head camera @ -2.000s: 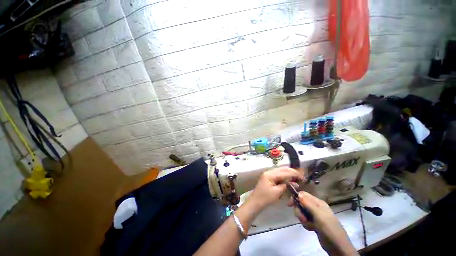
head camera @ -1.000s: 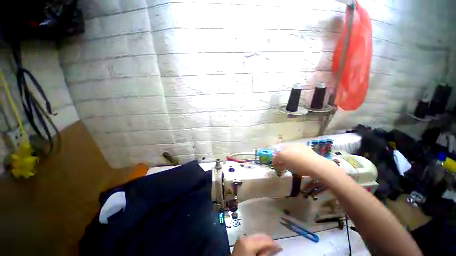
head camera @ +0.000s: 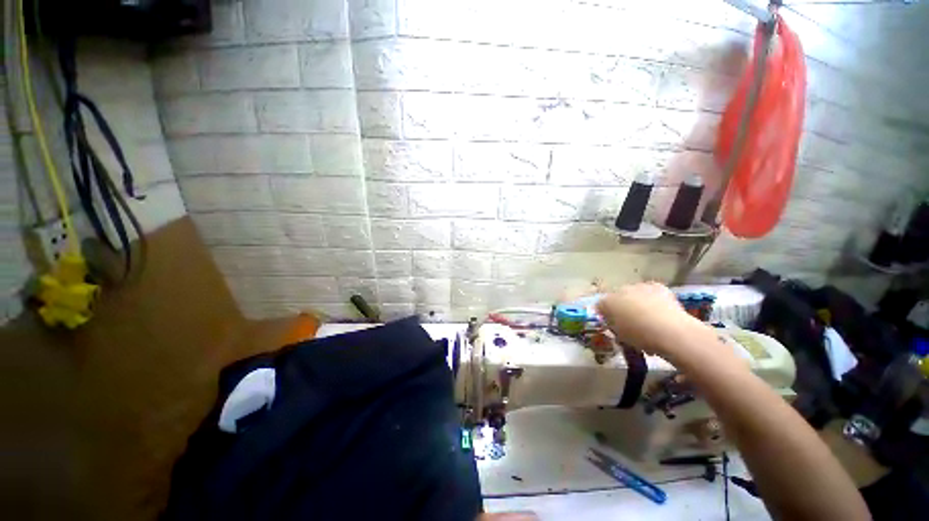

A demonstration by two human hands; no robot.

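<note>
My right hand (head camera: 640, 311) reaches over the top of the cream-white sewing machine (head camera: 555, 368), beside a blue-green round item (head camera: 572, 319). Its fingers are blurred, and what they touch or hold cannot be told. Only a sliver of my left hand (head camera: 507, 517) shows at the bottom edge. Blue-handled thread snips (head camera: 634, 478) lie on the white machine bed. Dark navy cloth (head camera: 336, 427) with a rounded white patch (head camera: 248, 398) lies left of the needle area (head camera: 491, 440), which is lit greenish.
Dark thread cones (head camera: 635, 206) stand on a stand by the white brick wall, beside a hanging red plastic bag (head camera: 766, 137). A brown panel (head camera: 132, 377) and yellow plug (head camera: 67, 292) are at the left. Dark cloth (head camera: 815, 305) is heaped at the right.
The snips have gone from my hands to the machine bed. My right hand has moved up to the machine top and stays there. My left hand has dropped almost out of view.
</note>
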